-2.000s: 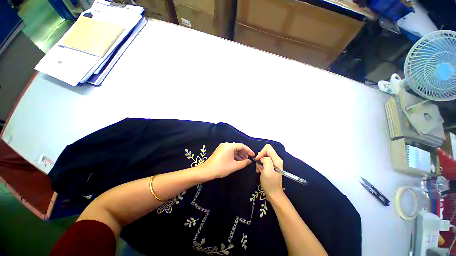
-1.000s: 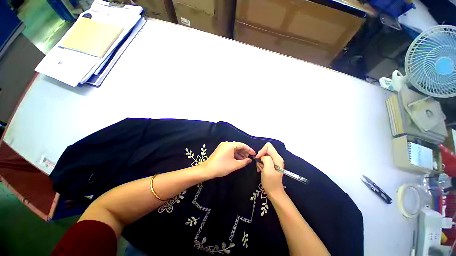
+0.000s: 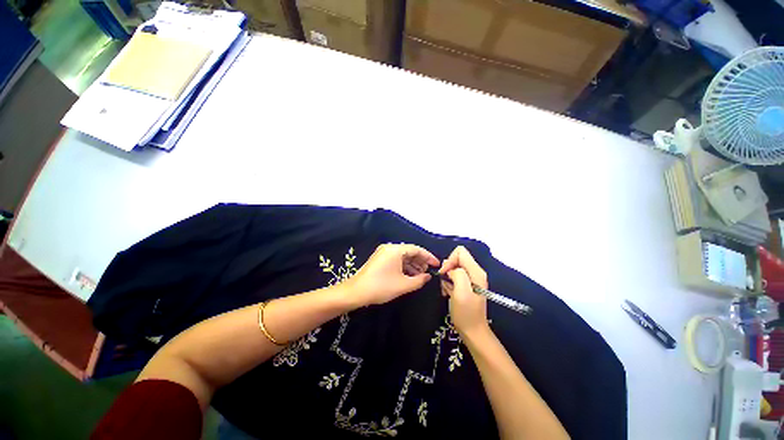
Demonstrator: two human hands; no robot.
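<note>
A black blouse (image 3: 284,232) with pale gold embroidery (image 3: 370,425) lies spread on the white table (image 3: 361,129). My left hand (image 3: 387,277) pinches a small bit of the black fabric between thumb and fingers at the neckline. My right hand (image 3: 465,292) holds a slim pen (image 3: 507,301) with a pale barrel, its dark tip pointing at the pinched spot. The fingertips of both hands nearly meet there and hide the exact point worked on. Dark thread snips (image 3: 649,324) lie on the table to the right.
Papers on a clipboard (image 3: 137,103) lie at the far left. At the right are a tape roll (image 3: 706,344), stacked boxes (image 3: 705,258) and a desk fan (image 3: 756,107). Cartons (image 3: 507,51) stand behind the table's far edge. A red-orange bin (image 3: 52,322) is at the left edge.
Both hands stay at the same spot on the neckline with the pen held alike. The view has shifted very slightly.
</note>
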